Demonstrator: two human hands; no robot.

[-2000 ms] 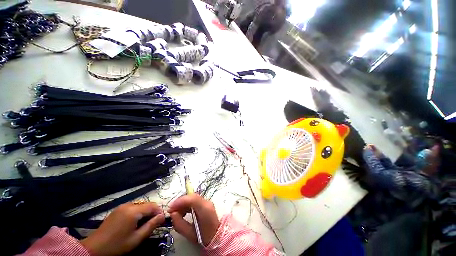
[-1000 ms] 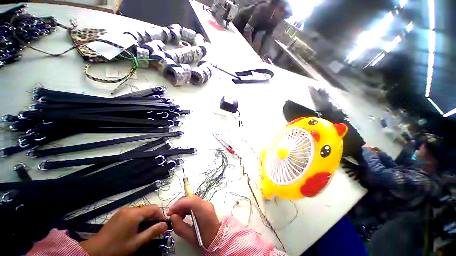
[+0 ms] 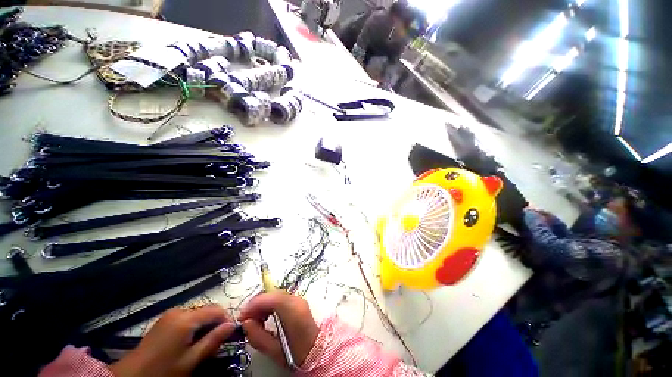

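My left hand (image 3: 173, 342) is low at the centre left, its thumb and fingers pinching the end of a black webbing strap. My right hand (image 3: 284, 328) is beside it, fingertips meeting at the strap end, with a slim silver hand tool (image 3: 284, 340), yellowish near its tip, lying across the palm and fingers and pointing up and away. Metal D-rings (image 3: 239, 361) show just below the fingertips. Black straps (image 3: 133, 258) with rings lie in piles beyond and left of my hands. The exact grip on the strap end is partly hidden by my fingers.
Dark thread waste (image 3: 306, 258) lies beyond my right hand. A yellow chick-shaped fan (image 3: 460, 228) stands to the right. A small black item (image 3: 329, 152), whitish-grey rolls (image 3: 254, 109), a dark loop (image 3: 365, 109) and a strap heap (image 3: 29, 48) lie farther off. Two people are beyond the table.
The view has shifted slightly, so the table things appear farther left. My hands stay together at the strap end with small finger changes. The person at the far side is more upright.
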